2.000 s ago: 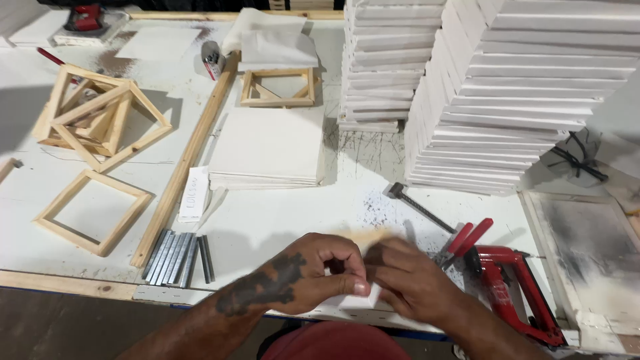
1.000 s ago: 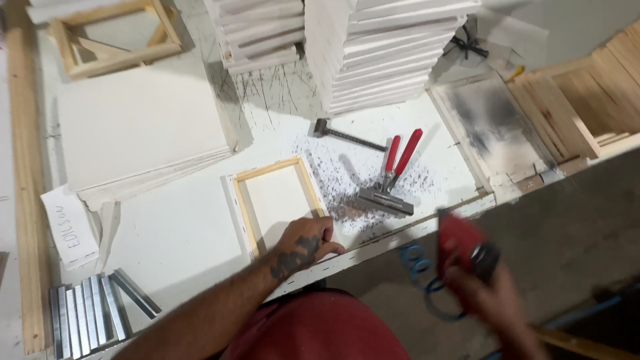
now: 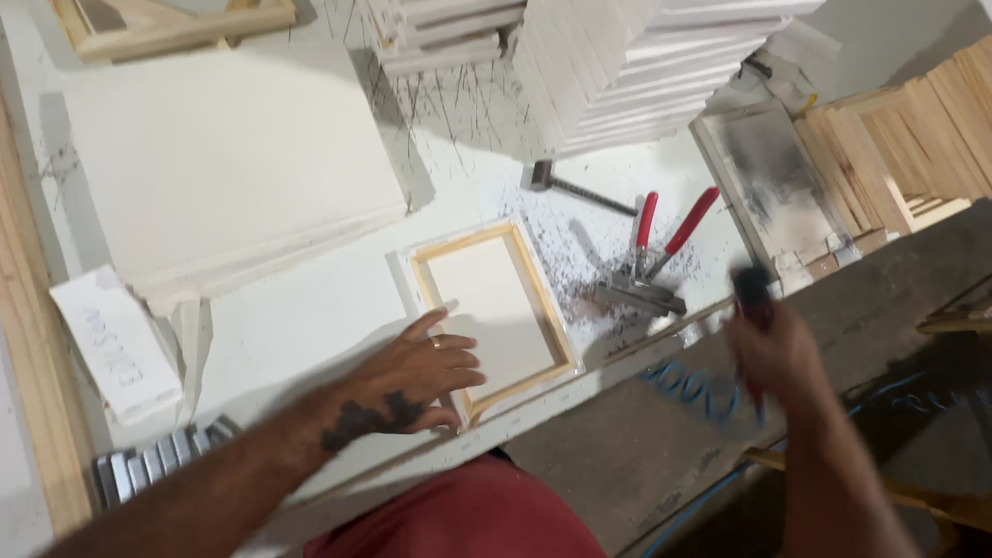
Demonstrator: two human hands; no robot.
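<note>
A small wooden frame with white canvas around its edges [image 3: 542, 302] lies back side up near the table's front edge. My left hand [image 3: 426, 360], fingers spread, rests on its left side and lower left corner. Off the table's front edge, my right hand [image 3: 771, 341] is closed around a red and black tool, probably a pneumatic stapler [image 3: 753, 291], blurred by motion. Right of the frame lie canvas pliers with red handles [image 3: 643, 287], and behind them a hammer [image 3: 581, 192].
Blank canvases [image 3: 232, 155] are piled at the left, below wooden frames [image 3: 194, 31]. Tall canvas stacks [image 3: 620, 70] stand at the back. Metal staple strips [image 3: 163, 457] lie front left. A stained panel [image 3: 775, 178] and wooden frames [image 3: 899, 147] are at the right. A blue coiled hose [image 3: 697, 395] hangs in front.
The red tool, lying on the table at first, is now in my right hand. My left hand has moved from the frame's near right corner to its left side. The view has swung right.
</note>
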